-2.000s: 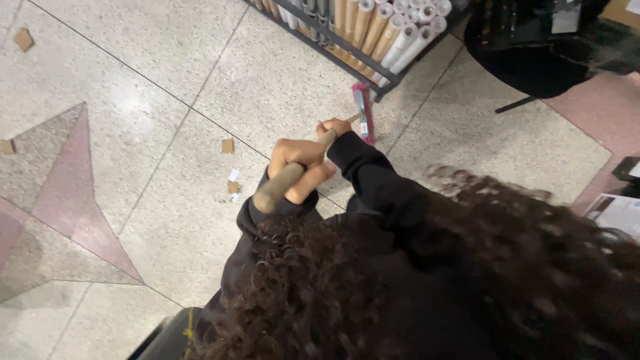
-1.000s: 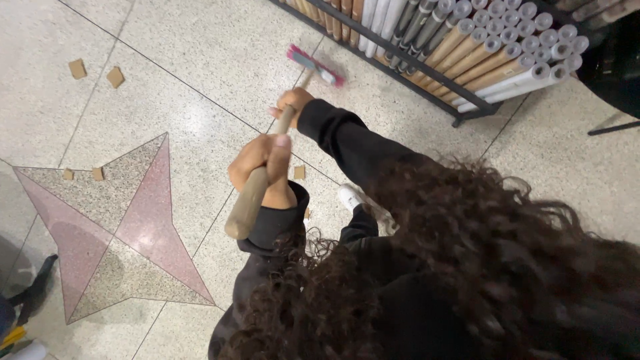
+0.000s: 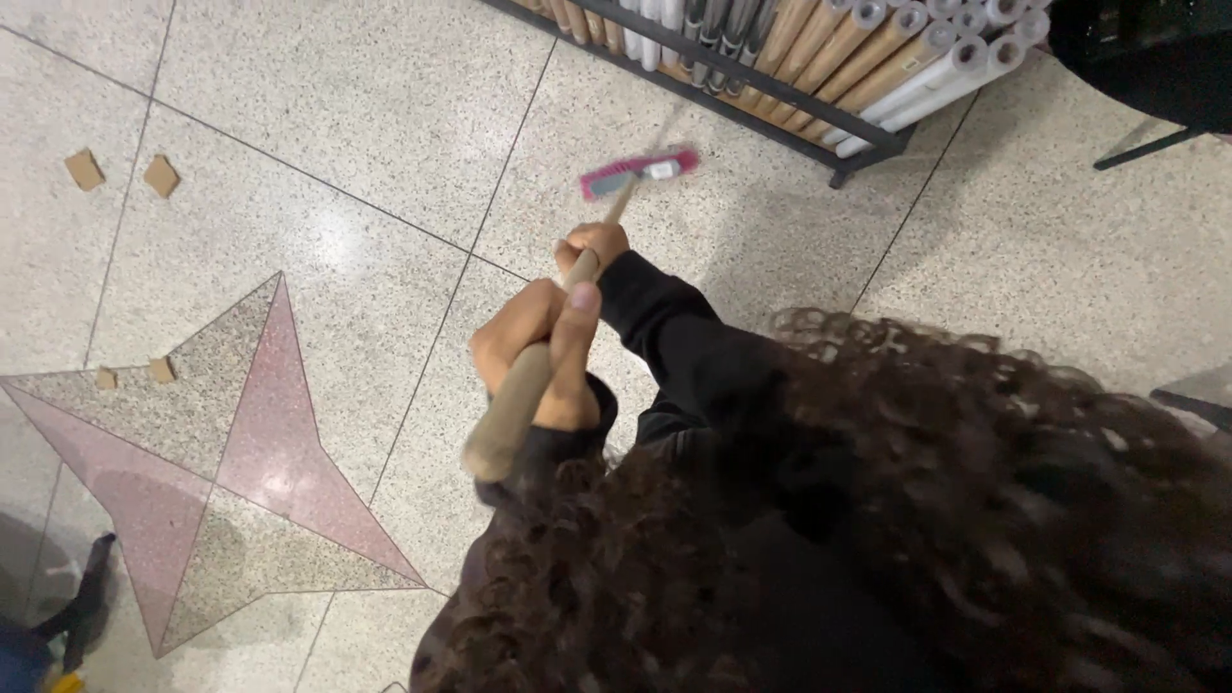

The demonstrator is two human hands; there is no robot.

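A broom with a wooden handle reaches from the lower middle up to its pink and grey head, which is slightly blurred over the floor. My left hand is closed around the handle near its thick upper end, thumb along the wood. Farther down the shaft, my right hand grips it just short of the head. Both arms wear black sleeves. The bristles' contact with the floor cannot be made out. Dark curly hair covers much of the lower right.
A black metal rack of upright rolls and tubes stands beyond the broom head. Small brown pieces lie on the speckled floor at left, some on the edge of a pink and grey star inlay. A black chair-like object is at upper right.
The broom head was by the rack's end corner two seconds ago; it is now left of that corner, off the rack. Both hands have kept hold of the handle. The view has shifted.
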